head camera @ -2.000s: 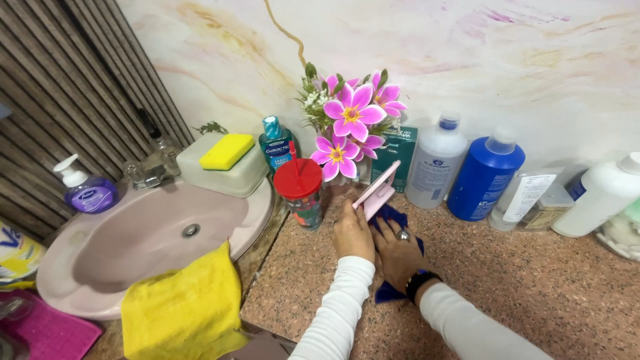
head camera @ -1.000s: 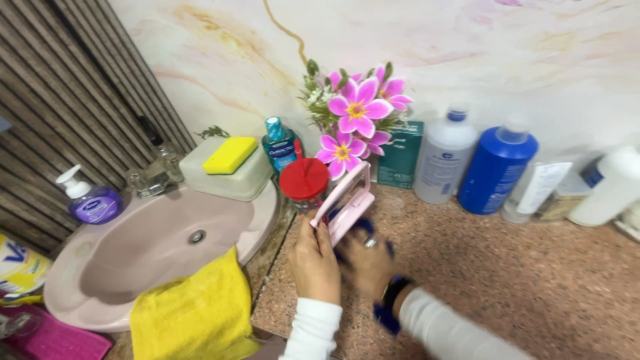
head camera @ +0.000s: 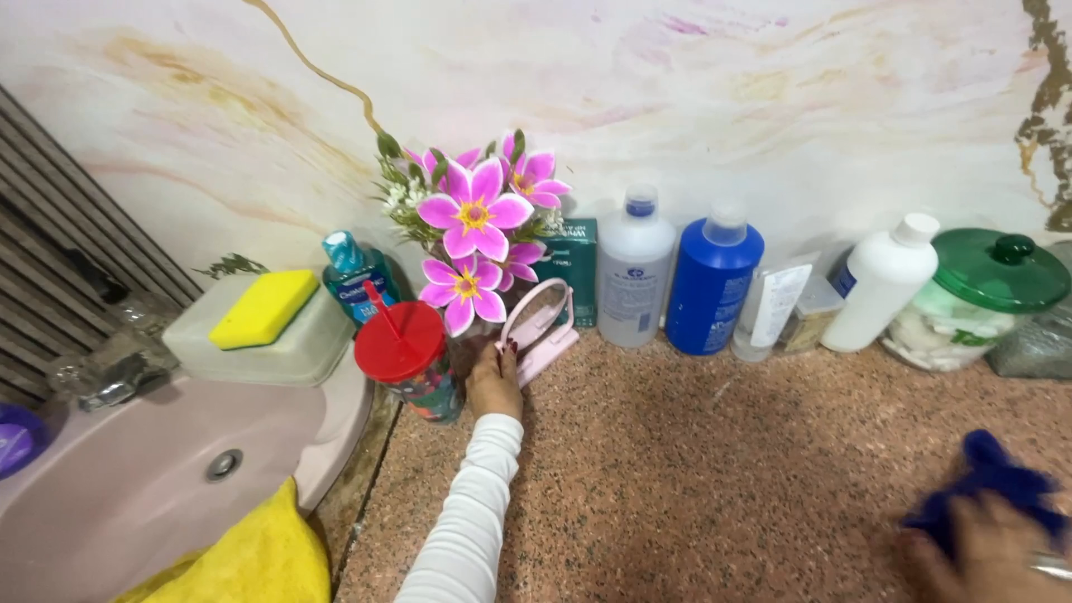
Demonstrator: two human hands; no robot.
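My left hand [head camera: 496,381] grips the edge of a small pink framed mirror [head camera: 540,322] that stands on the speckled stone countertop [head camera: 670,486], just right of a red-lidded tumbler with a straw [head camera: 410,356]. Behind the mirror are pink artificial flowers [head camera: 473,218] and a dark green box [head camera: 574,260]. At the lower right, my right hand [head camera: 980,548], blurred and wearing a ring, presses on a dark blue cloth [head camera: 988,490] lying on the countertop. The fingertips of that hand are partly lost in the cloth.
Along the wall stand a clear bottle [head camera: 636,276], a blue bottle [head camera: 716,280], a white tube [head camera: 779,301], a white bottle [head camera: 883,280] and a green-lidded jar [head camera: 971,301]. Left are a pink sink [head camera: 159,469], a yellow cloth [head camera: 243,553] and a yellow sponge [head camera: 264,308] on a plastic container.
My right hand has moved with the blue cloth from beside the mirror to the far right of the countertop. My left hand has stayed at the mirror. The view has shifted right.
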